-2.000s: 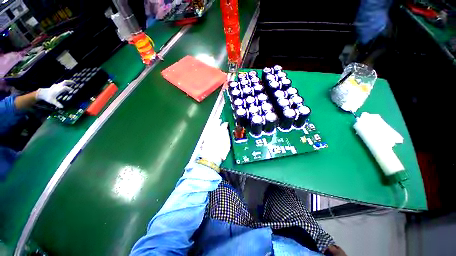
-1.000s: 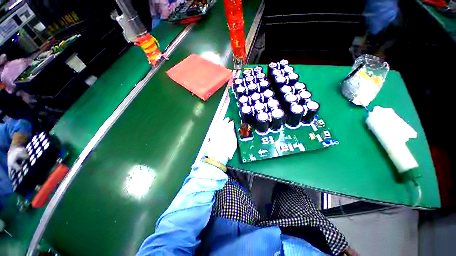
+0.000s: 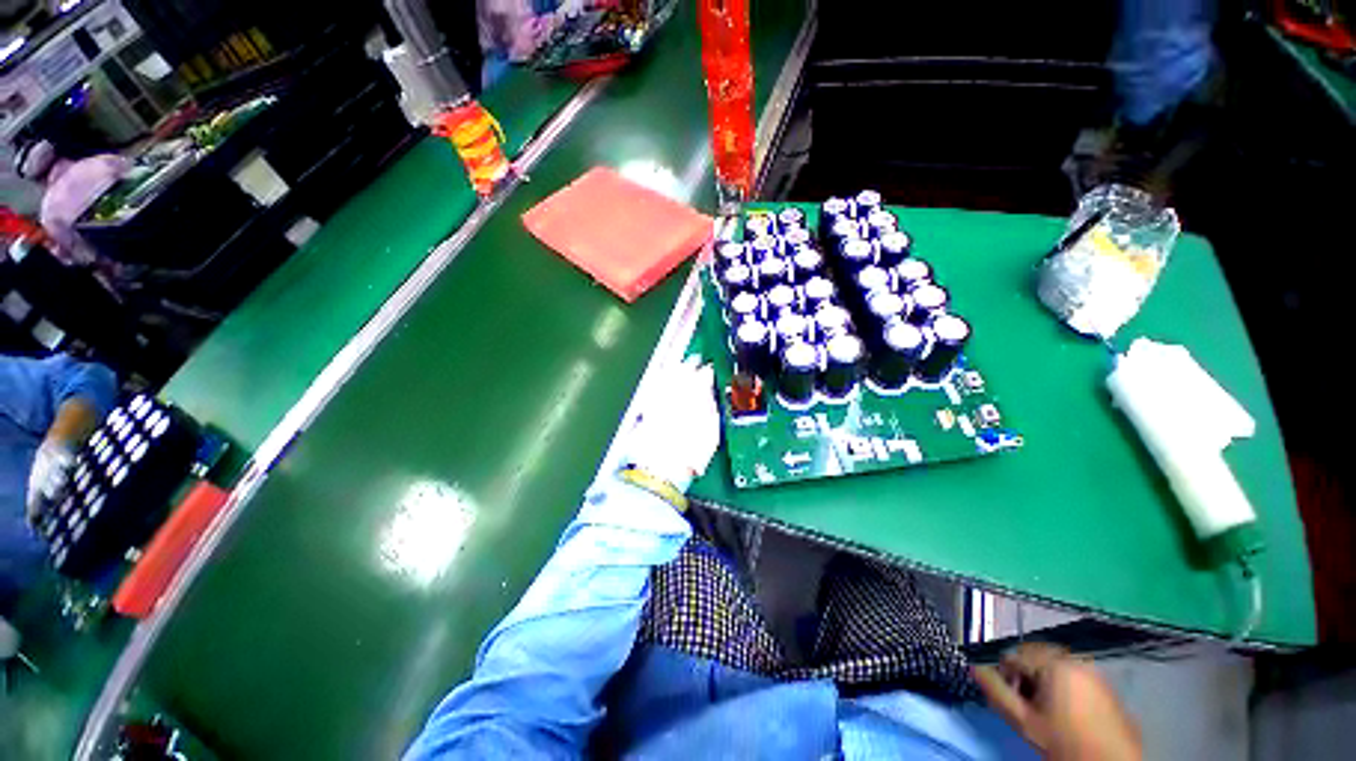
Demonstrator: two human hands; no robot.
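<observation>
The green circuit board [image 3: 855,440] lies on the green side bench [image 3: 1026,513]. Rows of upright black capacitors [image 3: 848,320] with whitish tops fill most of it. A small copper-brown block [image 3: 747,396] sits at its left edge. My left hand [image 3: 678,424], in a white glove with a yellowish bangle, rests at the board's left edge; its fingers are partly unclear, and I cannot tell if it grips. My right hand [image 3: 1063,705] is bare, low at my thigh near the bottom edge, fingers bent; whether it holds anything is unclear.
A white tube [image 3: 1185,443] with a green end and hose lies at the bench's right, by a crinkled clear bag [image 3: 1108,268]. A pink-red pad [image 3: 617,234] lies on the line. Red-wrapped posts [image 3: 727,97] hang over it. Another worker's gloved hand [image 3: 54,473] touches a board at left.
My right hand has come up into view at the bottom right. My left hand stays by the board. The other worker's board at left is lower in the picture than two seconds ago.
</observation>
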